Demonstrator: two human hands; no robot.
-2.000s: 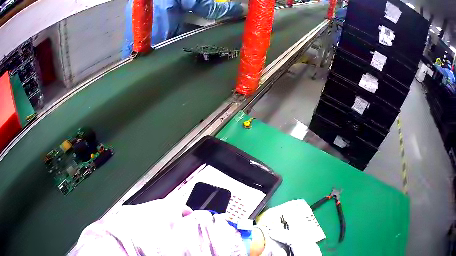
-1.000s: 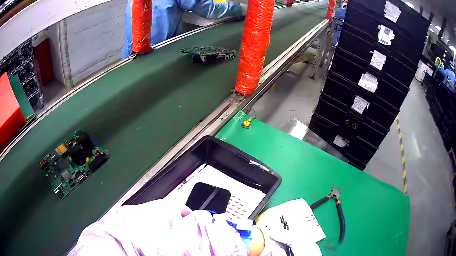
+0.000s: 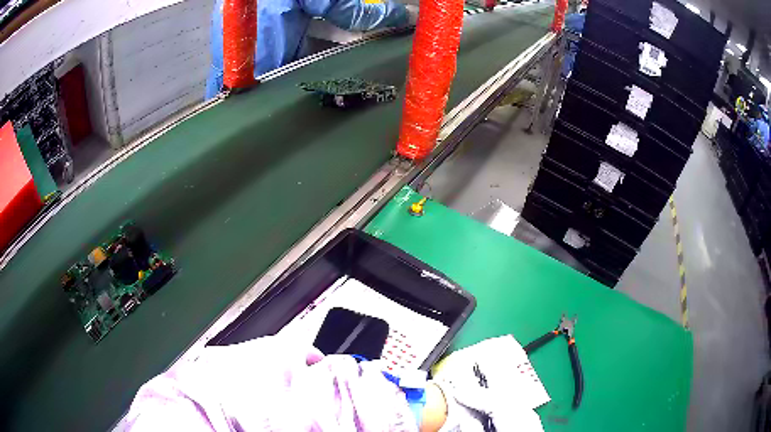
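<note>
My left hand [image 3: 463, 415], in a white glove, is at the bottom edge and mostly cut off. The blue wrist strap [image 3: 411, 390] sits at its wrist, below a pale pink sleeve. A white paper sheet [image 3: 507, 377] with small dark marks lies beside and above the glove, partly overlapped. A bit of yellow shows at its left edge. The fingers and any grip are hidden. My right hand is not in view. Side cutters [image 3: 575, 359] with black and orange handles lie open to the right of the paper.
A black tray [image 3: 406, 263] holds a red-marked sheet [image 3: 406, 314] and a dark flat device [image 3: 351, 332]. The conveyor [image 3: 228, 194] carries two circuit boards [image 3: 116, 280]. Red-wrapped posts [image 3: 431, 80], a stack of black crates [image 3: 630, 126], a yellow clip [image 3: 418, 207] and a blue-sleeved person stand beyond.
Both circuit boards have moved slightly left and toward me along the conveyor. My left arm, the tray, the paper and the cutters have barely moved.
</note>
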